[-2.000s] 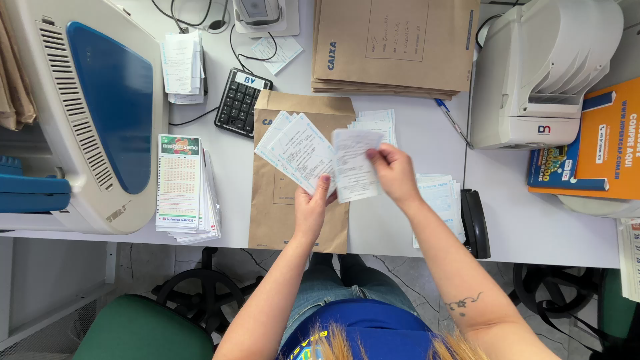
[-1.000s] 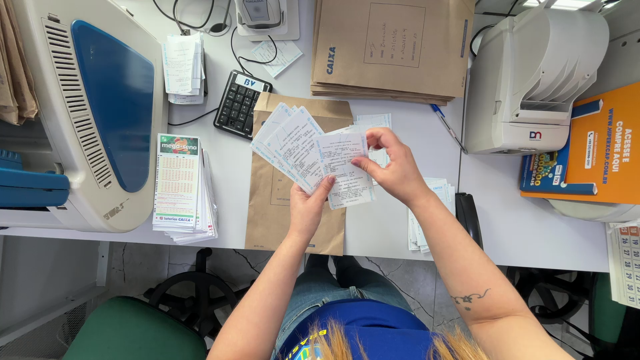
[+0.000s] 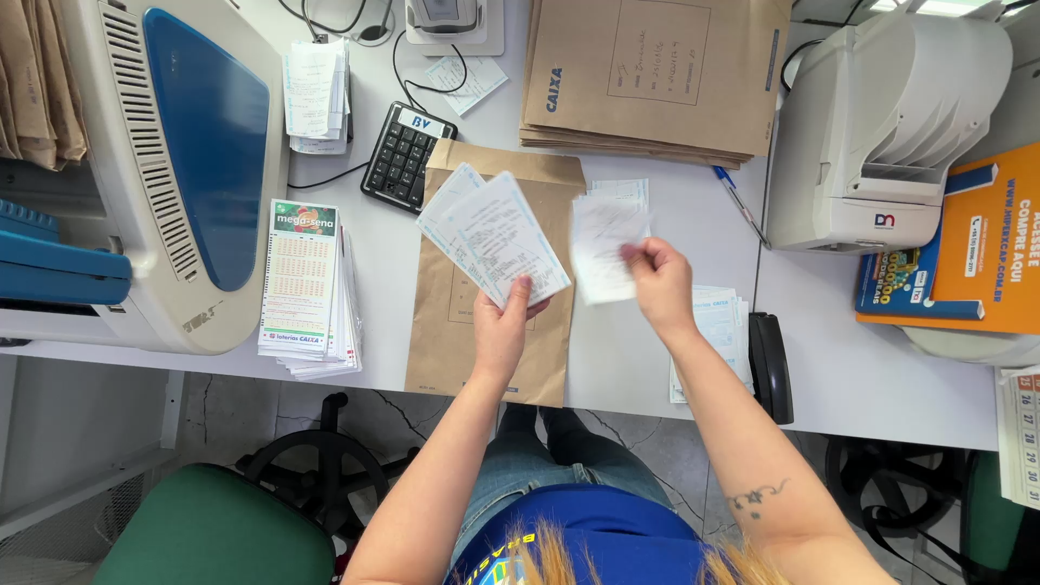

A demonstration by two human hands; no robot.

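My left hand (image 3: pixel 510 329) grips a fanned bundle of printed paper slips (image 3: pixel 505 236) at its lower edge, above a brown paper envelope (image 3: pixel 435 349) lying flat on the desk. Apart from the bundle, my right hand (image 3: pixel 662 284) pinches a blurred paper slip (image 3: pixel 605 252) between thumb and fingers. Partly under that slip lie other slips (image 3: pixel 621 188) on the desk. Another pile of slips (image 3: pixel 715 313) sits to the right, beside a black device (image 3: pixel 770 370) and partly behind my right forearm.
A black numeric keypad (image 3: pixel 409 154) touches the envelope's upper left. Lottery forms (image 3: pixel 301 284) and a slip stack (image 3: pixel 317 89) lie left, near a large grey machine (image 3: pixel 203 146). Brown envelopes (image 3: pixel 650 73), a pen (image 3: pixel 741 205) and a white scanner-like machine (image 3: pixel 869 162) stand across the right.
My right hand has moved away from the bundle to the right with a slip. One second ago it held a slip against the fan in my left hand.
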